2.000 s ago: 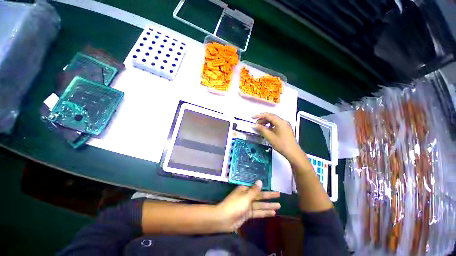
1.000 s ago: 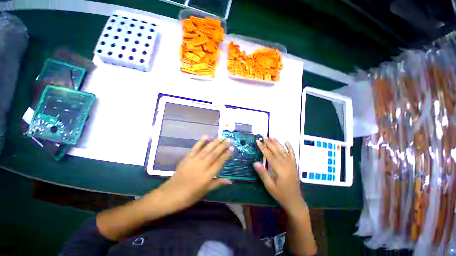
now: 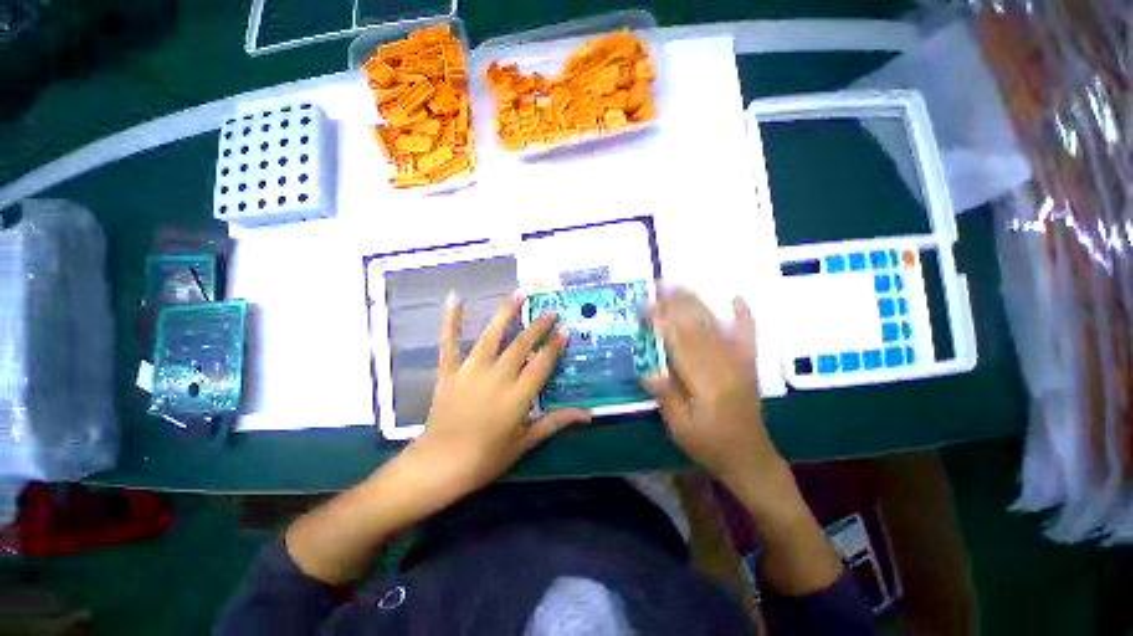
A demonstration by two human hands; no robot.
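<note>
A white front housing (image 3: pixel 382 336) lies in the dark assembly jig on white paper, its large window at the left. A green circuit board (image 3: pixel 600 360) lies in the key area at the housing's right. My left hand (image 3: pixel 493 388) is spread palm down over the housing, its fingertips at the board's left edge. My right hand (image 3: pixel 706 373) is at the board's right edge, its fingers apart and slightly blurred. Neither hand is seen gripping anything. The undersides of both hands are hidden.
Two tubs of orange keycaps (image 3: pixel 425 109) and a silicone keypad stack (image 3: pixel 273 164) stand behind. Circuit boards (image 3: pixel 201 354) and a plastic-wrapped bundle (image 3: pixel 56 342) are at left. Another housing with blue keys (image 3: pixel 857 373) lies at right, beside bagged parts (image 3: pixel 1075 249).
The circuit board now lies flatter in the key area. My left hand has moved from below onto the housing; my right hand has moved down to the board's right edge. The view has turned.
</note>
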